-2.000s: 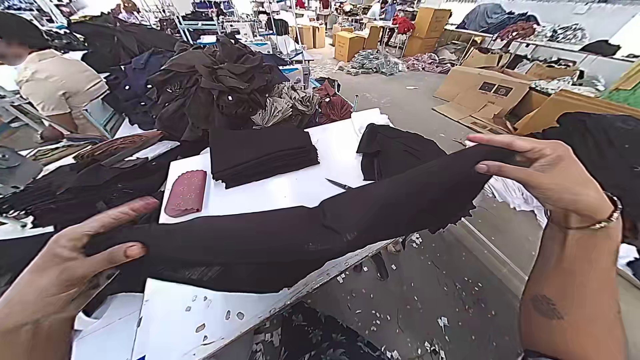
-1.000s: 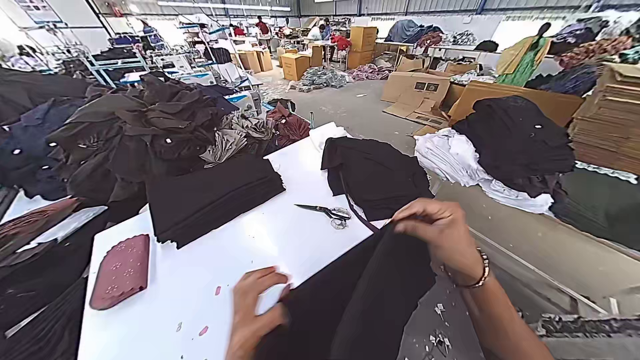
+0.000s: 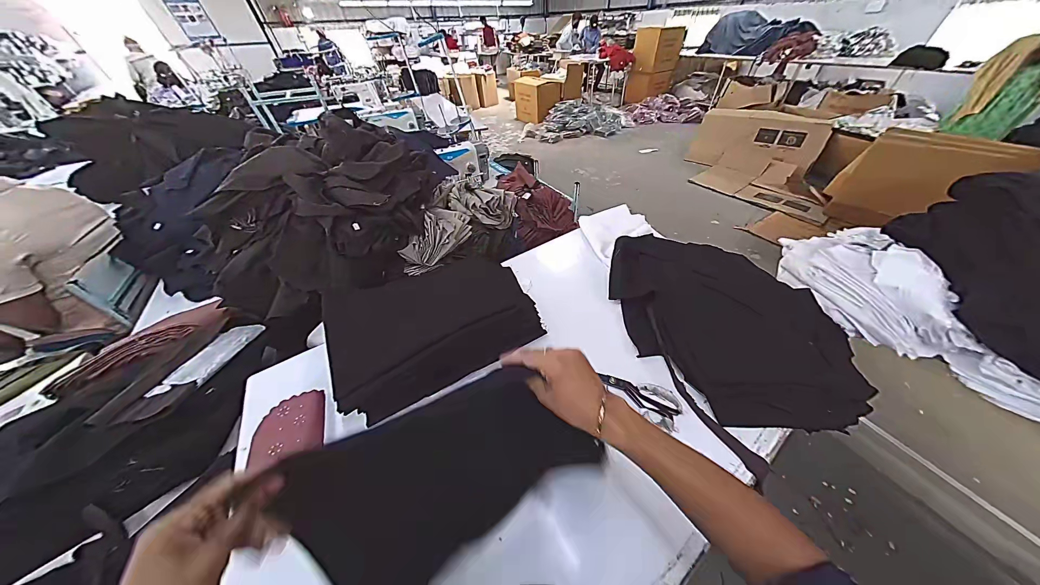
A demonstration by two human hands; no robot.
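Observation:
A black cloth piece [image 3: 431,479] is stretched between my hands over the white table [image 3: 561,284]. My left hand [image 3: 203,520], blurred, pinches its left corner. My right hand [image 3: 569,390] grips its upper right corner, just below a folded stack of black cloth [image 3: 431,333]. Partly behind the held piece lies a maroon cloth piece [image 3: 284,426] with small light marks. Scissors [image 3: 646,400] rest beside my right wrist, their handles towards the right. Another pile of black cloth [image 3: 731,333] covers the table's right side, with a narrow strip hanging from it.
Dark garments [image 3: 309,211] are heaped behind and left of the table. White cloth [image 3: 886,301] and black cloth [image 3: 983,260] lie to the right. Opened cardboard boxes [image 3: 756,146] stand farther back. A seated person's beige-clothed body [image 3: 49,244] shows at the left edge.
The held black cloth, hanging down near the table edge one second ago, is now spread out between my hands beside the folded stack. My left hand has moved left.

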